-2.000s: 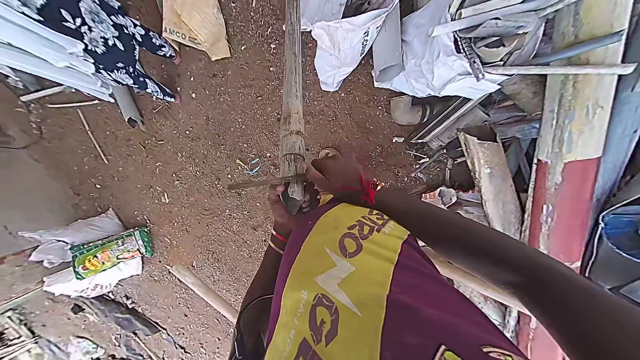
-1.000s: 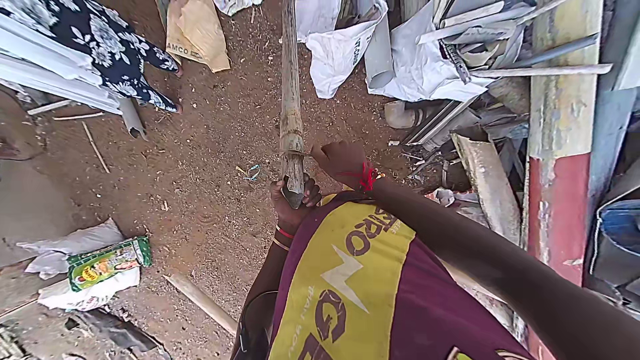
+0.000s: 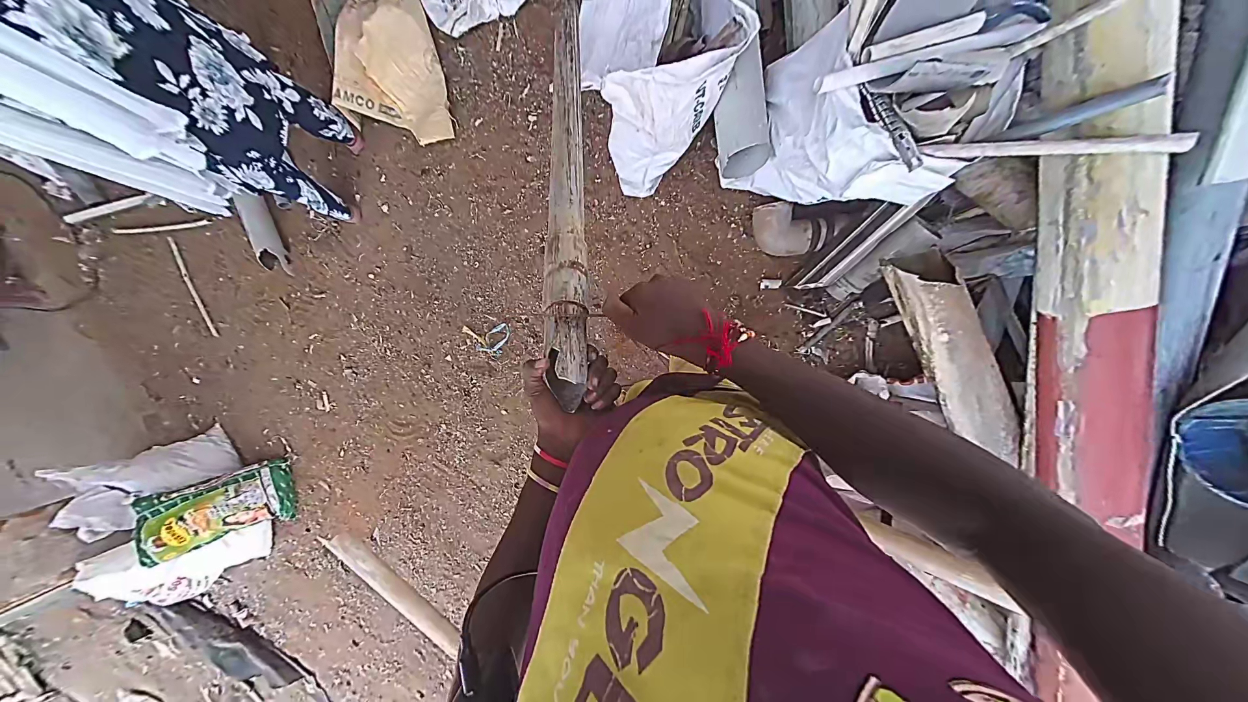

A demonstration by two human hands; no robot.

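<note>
A weathered bamboo pole (image 3: 565,185) runs from the top edge down to my body, with a ringed node near its close end. My left hand (image 3: 561,419) grips that end from below, fingers around the jagged, hollow tip. To the right of the pole, my right hand (image 3: 658,312) is closed on a thin, blade-like tool (image 3: 597,315), seen nearly edge-on. The tool lies across the pole just below the node; its handle is hidden in my fist.
A person in floral clothing (image 3: 210,78) stands upper left beside white lengths. Sacks (image 3: 673,107), pipes and scrap crowd the upper right, by a painted post (image 3: 1097,390). A green packet (image 3: 210,512) and a loose pole (image 3: 390,595) lie on the dirt at lower left.
Two seconds ago the tool stuck out well to the left of the pole, with my right hand against the pole. My right hand has since moved right, away from it. My left hand keeps its grip.
</note>
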